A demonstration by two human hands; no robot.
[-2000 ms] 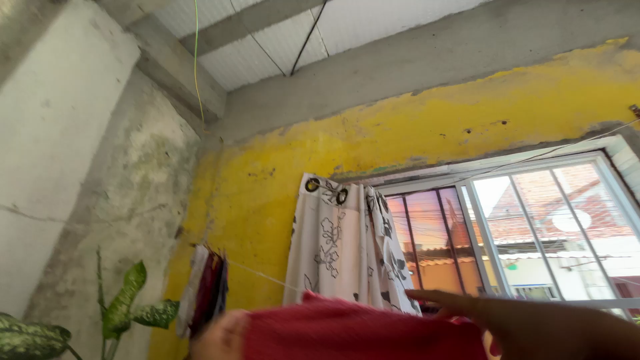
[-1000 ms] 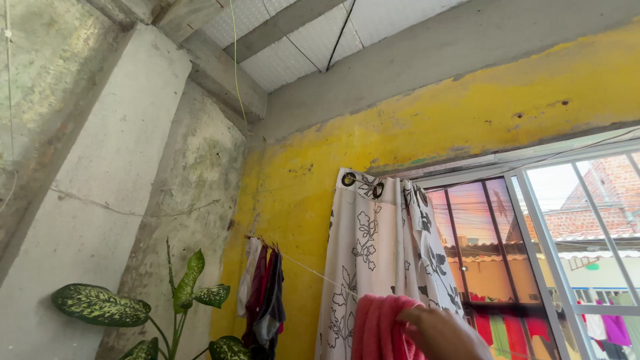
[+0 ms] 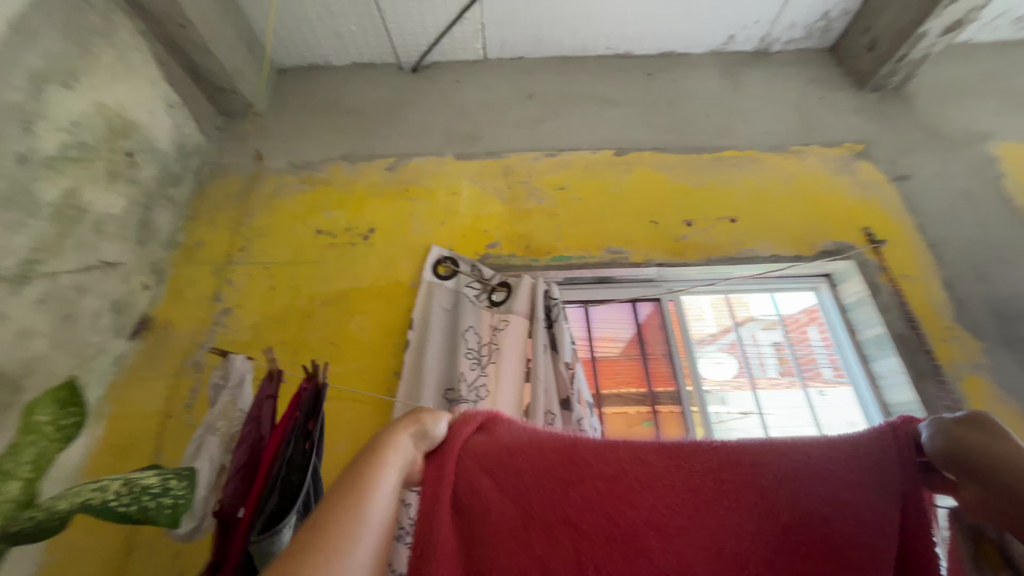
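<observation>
A red fleecy cloth [image 3: 680,504] is spread wide across the lower part of the head view. My left hand [image 3: 422,440] grips its upper left corner, thumb on top. My right hand [image 3: 956,452] is closed on the upper right corner at the right side. The cloth's top edge sags a little between the two hands, and its lower part is cut off by the frame. Behind it, a thin line [image 3: 368,394] runs from the hanging clothes toward the curtain.
Clothes [image 3: 272,472] hang pegged on the line at left, near a spotted leafy plant [image 3: 104,500]. A patterned curtain with eyelets [image 3: 472,352] hangs beside a barred window [image 3: 768,360]. A cord [image 3: 720,282] crosses above the window to a rusty upright [image 3: 908,312].
One second ago the cloth was bunched by the curtain with one hand visible; now it is stretched out between both hands. The view has swung right.
</observation>
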